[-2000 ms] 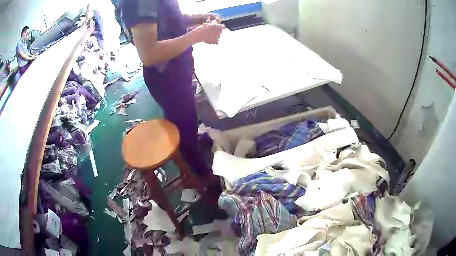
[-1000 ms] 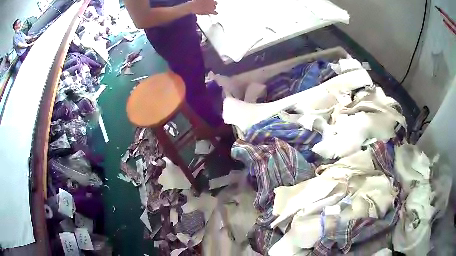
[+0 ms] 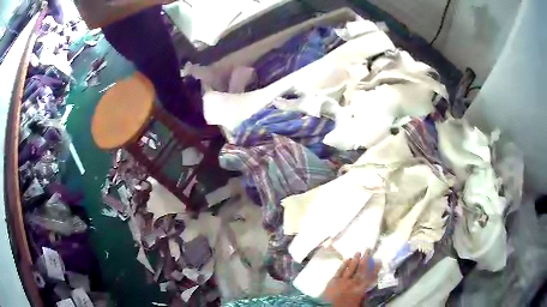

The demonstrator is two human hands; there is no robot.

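Observation:
Cream fabric pieces point(image 3: 336, 210) lie in a limp heap in front of me, with plaid fabric point(image 3: 288, 165) in blue and maroon check among them. My left hand point(image 3: 351, 279) is at the lower edge, its teal sleeve coming in from the left. Its fingers lie on the near edge of a cream piece and partly overlap it; whether they grip it is unclear. A small pale blue and white piece lies just right of the fingers. My right hand is not in view.
An orange-brown round stool point(image 3: 123, 111) stands left, with a person's leg point(image 3: 150, 54) behind it. Scraps litter the green floor point(image 3: 108, 240). A white-topped table point(image 3: 222, 15) is at the back; a long table edge point(image 3: 15, 180) runs along the left.
The view has tipped down and turned right, so the fabric heap sits nearer the middle. My left hand has come into view at the bottom, on the cream fabric.

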